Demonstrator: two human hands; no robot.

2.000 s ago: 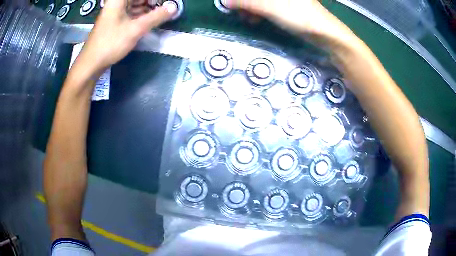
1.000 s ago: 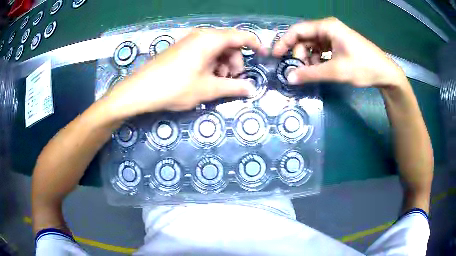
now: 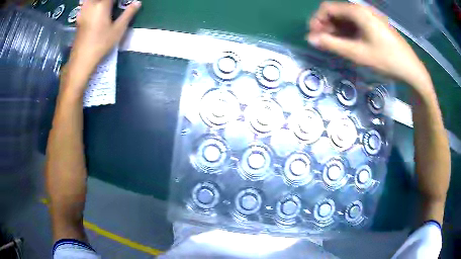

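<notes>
A clear blister tray (image 3: 174, 202) lies tilted in front of me. Its top, third and bottom rows hold black-and-silver round parts (image 3: 248, 201). In the second row, a round part (image 3: 372, 142) sits in the rightmost pocket; the pockets left of it look empty under glare. My left hand (image 3: 101, 30) is over the belt at top left, thumb apart, beside a round part (image 3: 126, 3); its fingertips are cut off or hidden, so a grip cannot be told. My right hand (image 3: 349, 38) is above the tray's upper right, fingers loosely curled, with no part visible in it.
The green conveyor belt (image 3: 217, 17) runs behind a pale rail (image 3: 156, 43), with loose round parts at its left. A tall stack of clear trays (image 3: 30, 66) stands at left. A printed paper (image 3: 102, 83) lies partly behind my left wrist. More clear plastic shows at top right.
Since one second ago, both hands have left the tray: my left went up and left to the belt, my right up and right. The view has shifted, so the tray appears further right and tilted.
</notes>
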